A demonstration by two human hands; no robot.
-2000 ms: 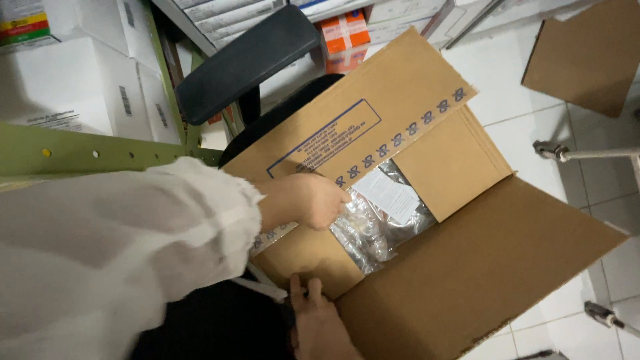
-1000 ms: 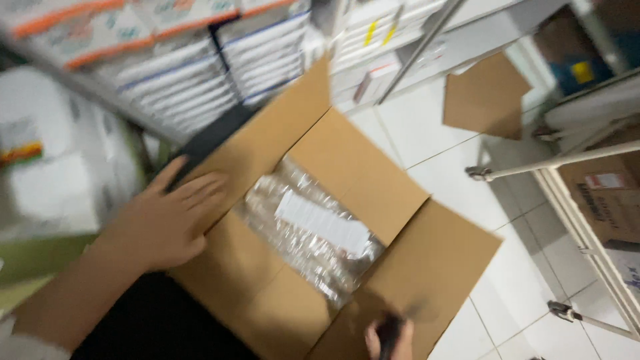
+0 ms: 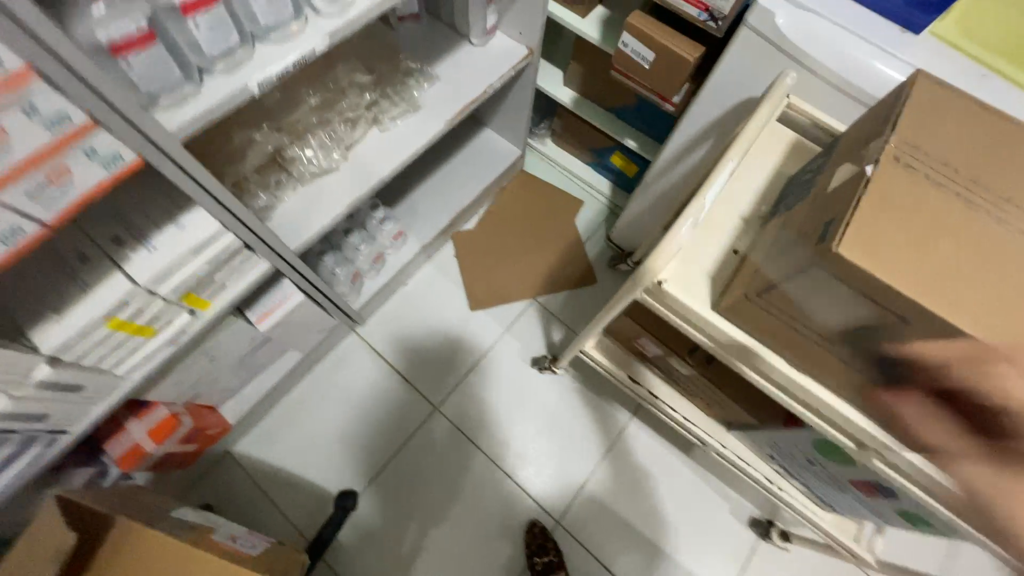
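Blurred by motion, my right hand [image 3: 952,416] is at the right edge, with a small dark object [image 3: 892,368] at its fingertips; what it is cannot be told. It is in front of a large cardboard box [image 3: 952,208] on a cream metal trolley [image 3: 704,320]. At the bottom left, part of an open cardboard box [image 3: 192,552] shows; its contents are hidden. My left hand is out of view.
Shelves [image 3: 480,88] with bottles and plastic-wrapped goods stand at the upper left. A flat cardboard piece [image 3: 524,244] lies on the tiled floor. An orange and white package [image 3: 164,436] is at the lower left. A shoe [image 3: 544,548] shows at the bottom.
The view has swung right to the trolley. My left hand, on the open box's flap a second ago, has left view. My right hand has moved from that box to the trolley.
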